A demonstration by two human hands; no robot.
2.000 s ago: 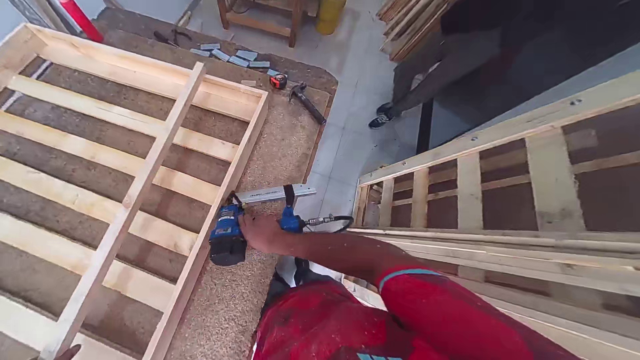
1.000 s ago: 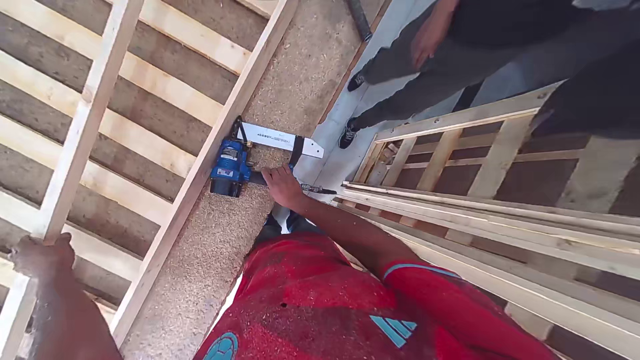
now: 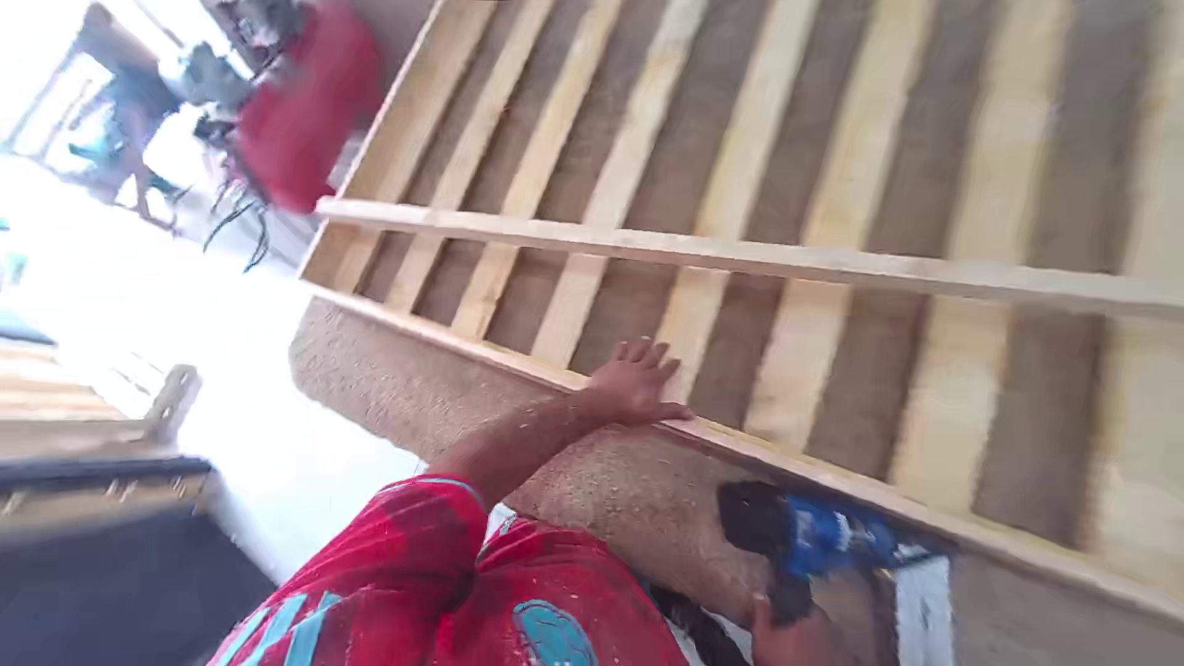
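A slatted wooden frame [image 3: 546,370] lies on a brown-covered work surface [image 3: 601,481]. One long wooden board [image 3: 740,254] rests across its slats. My left hand [image 3: 636,384] lies on the near side rail with its fingers spread, gripping nothing. At the bottom right, my right hand [image 3: 795,638] is closed around the dark handle of a blue pneumatic nailer [image 3: 832,536]. The nailer is beside the outer side of the rail, with its pale magazine [image 3: 925,610] pointing toward the bottom edge; its nose is blurred, and contact with the rail cannot be told.
A blurred red object [image 3: 310,111] stands beyond the frame's far left corner. What looks like a person [image 3: 129,102] is at the upper left. Pale wooden pieces [image 3: 55,384] and a dark panel [image 3: 120,573] lie to the left, across a bright floor [image 3: 268,435].
My left hand has left the long board, where it was a second ago, and is on the side rail. The nailer remains in my right hand. The view has swung strongly.
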